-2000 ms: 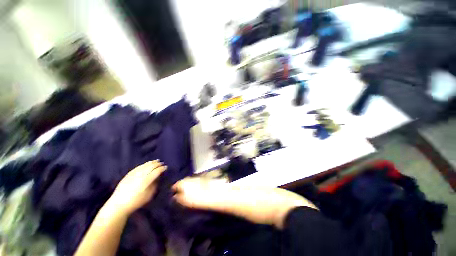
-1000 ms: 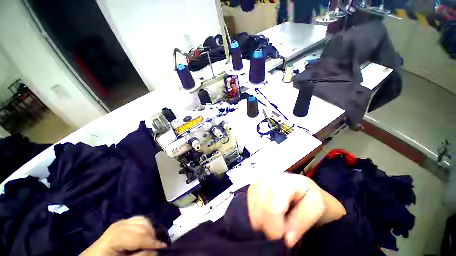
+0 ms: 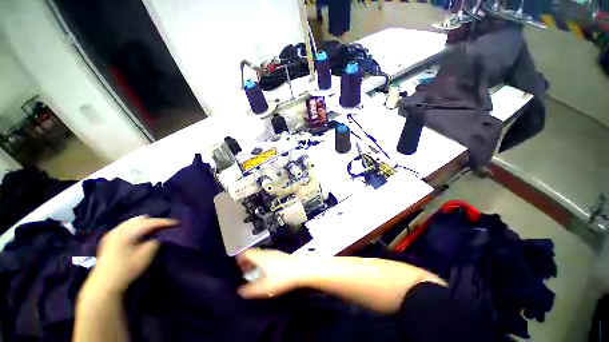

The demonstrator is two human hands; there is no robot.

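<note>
A dark navy garment piece (image 3: 193,287) lies in front of me, over the garment pile (image 3: 40,267) at the left. My left hand (image 3: 127,257) rests on the dark cloth with thumb and forefinger apart; whether it grips cloth I cannot tell. My right hand (image 3: 267,272) is at the garment's right side, below the machine plate, its fingers closed on the cloth's edge, with a small pale patch at the fingers. The off-white overlock machine (image 3: 277,187), with a yellow label, stands just beyond my right hand. A white label (image 3: 84,261) shows on the pile.
Dark thread cones (image 3: 350,85) stand behind the machine. Small tools (image 3: 377,168) with black cord lie to its right. A red-rimmed basket (image 3: 461,206) of dark pieces stands at the lower right. Grey garment pieces (image 3: 461,100) drape over the far right table.
My left hand has moved left and up onto the pile, and my right hand has moved left to below the machine plate. The dark cloth has shifted left with them.
</note>
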